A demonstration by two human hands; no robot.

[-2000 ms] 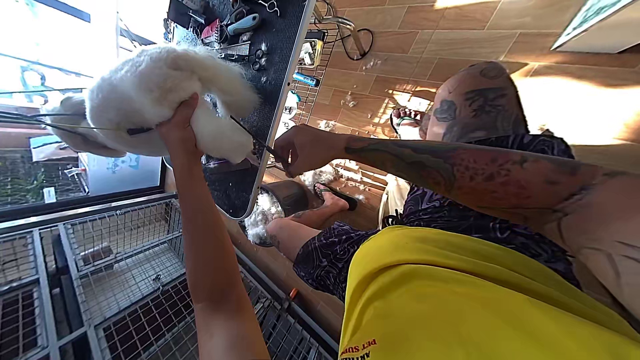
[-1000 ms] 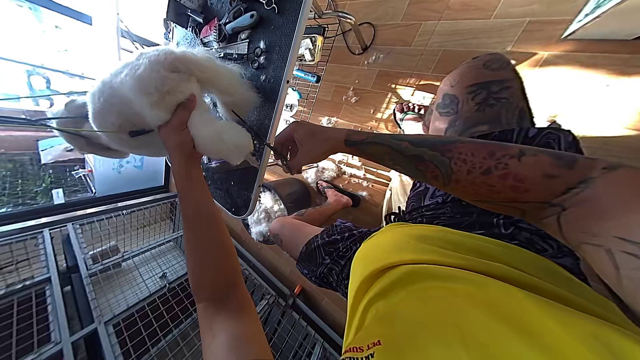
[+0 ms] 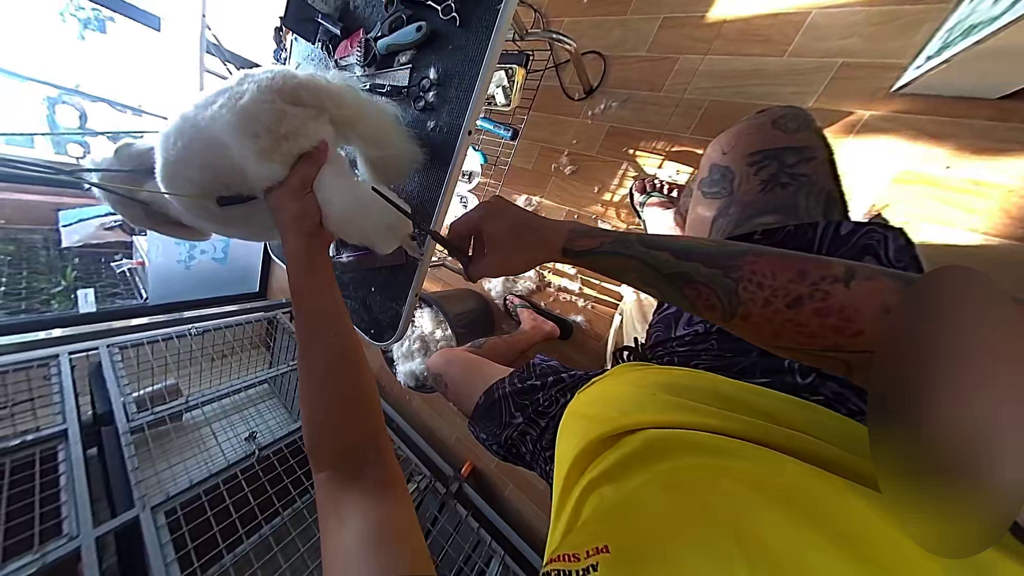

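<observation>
A fluffy white dog (image 3: 240,144) stands on the black grooming table (image 3: 456,88), with thin restraint cords near its head at the left. My left hand (image 3: 300,196) is pressed around the dog's rear leg or flank, fingers partly buried in the fur. My right hand (image 3: 500,236) holds long dark grooming scissors (image 3: 408,214) by the handles. The blades reach up and left along the lower part of a hind leg (image 3: 364,216), close to the paw; whether they touch fur, I cannot tell.
Scissors (image 3: 422,92), a blue-handled grooming brush (image 3: 402,38) and combs lie on the table's far part. Below the table edge are a wire rack (image 3: 532,88) and a black bin (image 3: 464,316) with white fur. Wire cages (image 3: 216,400) stand at lower left; fur clumps litter the tiled floor.
The scissor blades now show as a long line beside the hind leg; one second ago they lay nearer the paw and were less visible. My left hand stays on the dog.
</observation>
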